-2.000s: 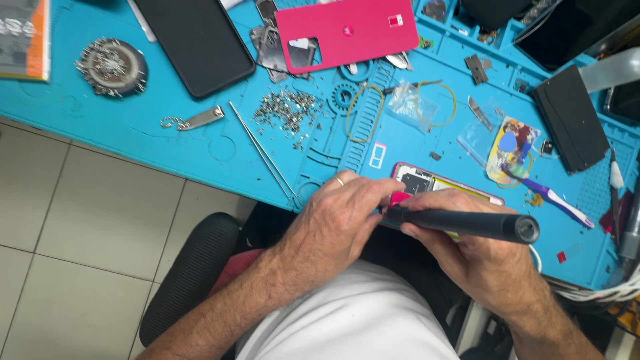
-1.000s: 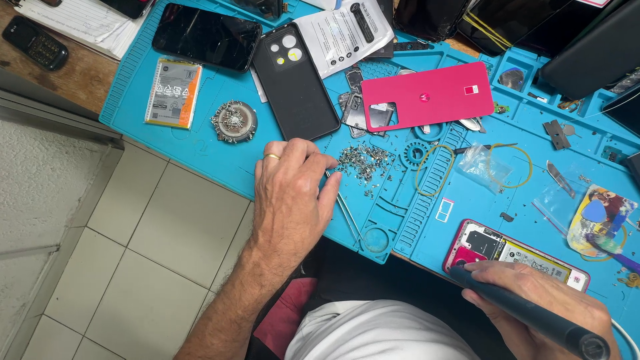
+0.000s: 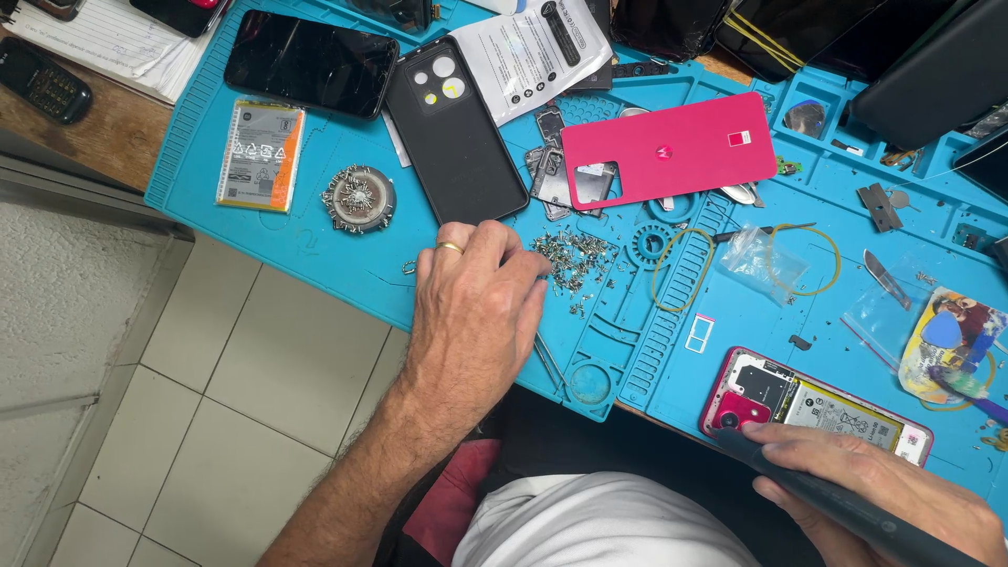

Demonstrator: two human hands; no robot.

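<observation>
My left hand (image 3: 480, 303) is at the left edge of a loose heap of small screws (image 3: 573, 260), fingers bent; whether it pinches a screw is hidden. Tweezers (image 3: 550, 361) lie partly under its wrist side. My right hand (image 3: 874, 480) holds a dark pen-shaped electric screwdriver (image 3: 835, 500), its front end over the red camera cover of an opened smartphone (image 3: 819, 405). The phone's battery and inner parts show. Its pink back cover (image 3: 669, 150) lies farther back, beside a black phone case (image 3: 461, 142). A round magnet covered in screws (image 3: 358, 198) sits left of my left hand.
On the blue silicone mat (image 3: 654, 346) lie a loose battery (image 3: 261, 156), a black smartphone (image 3: 311, 63), rubber bands, a small plastic bag (image 3: 760, 260), a SIM tray (image 3: 699, 332) and a blade (image 3: 886, 278). More phones stand along the back. The mat's front edge borders my lap.
My left hand has moved from beside my right hand to the screw heap. The screwdriver's front end, near my left fingers at first, is now over the opened phone. The view has shifted left.
</observation>
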